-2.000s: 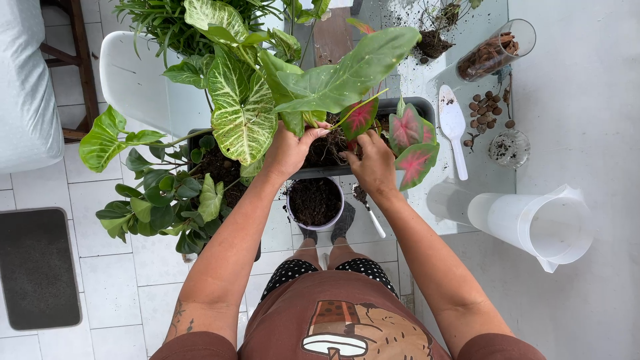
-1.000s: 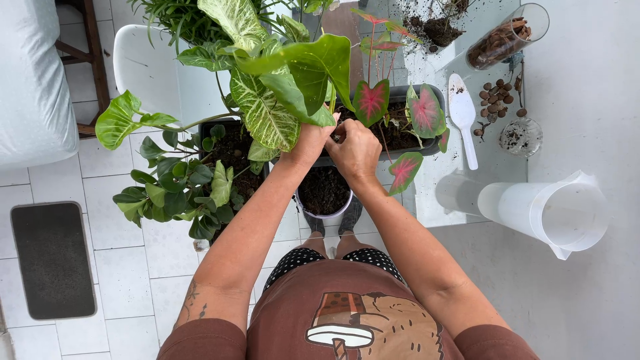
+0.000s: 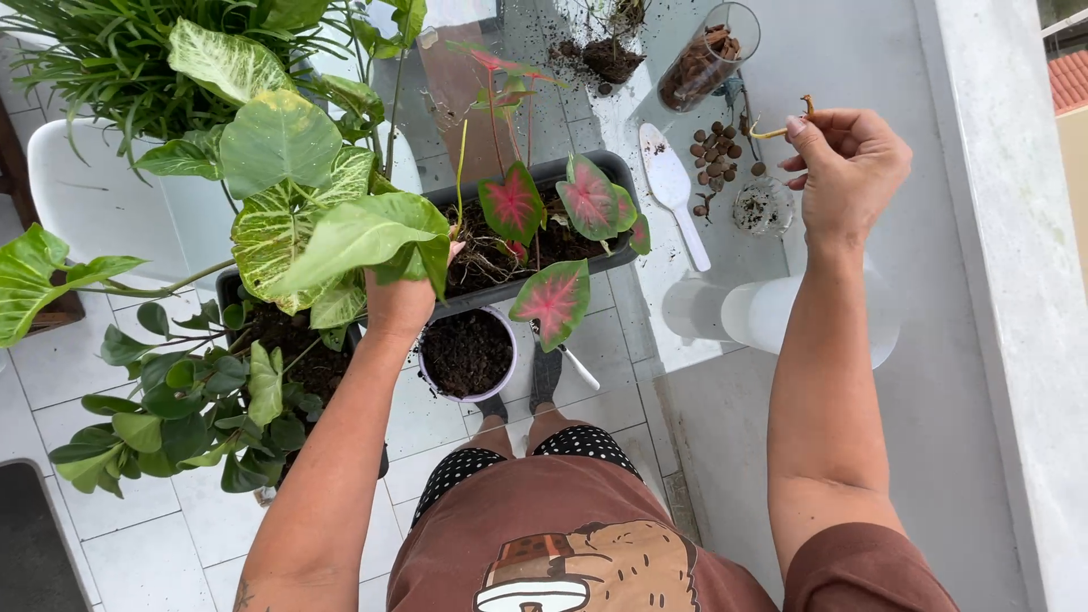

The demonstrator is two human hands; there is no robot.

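Note:
My right hand is raised at the right, a thin yellowish plant stem with a brown end pinched between thumb and fingers. Under a broad green leaf, my left hand is at the roots of a plant over the dark planter box; the leaf hides most of its fingers, so its grip is unclear. Caladiums with pink-centred leaves grow in the box. Just below the box is a round pot of dark soil.
A white plastic scoop, clay pebbles, a glass of bark chips, a small glass dish and a translucent pitcher are on the glass table. A second planter with leafy plants stands left, beside a white chair.
My right hand has moved away from the planter to the right, holding the yellowish stem. My left hand remains by the plant.

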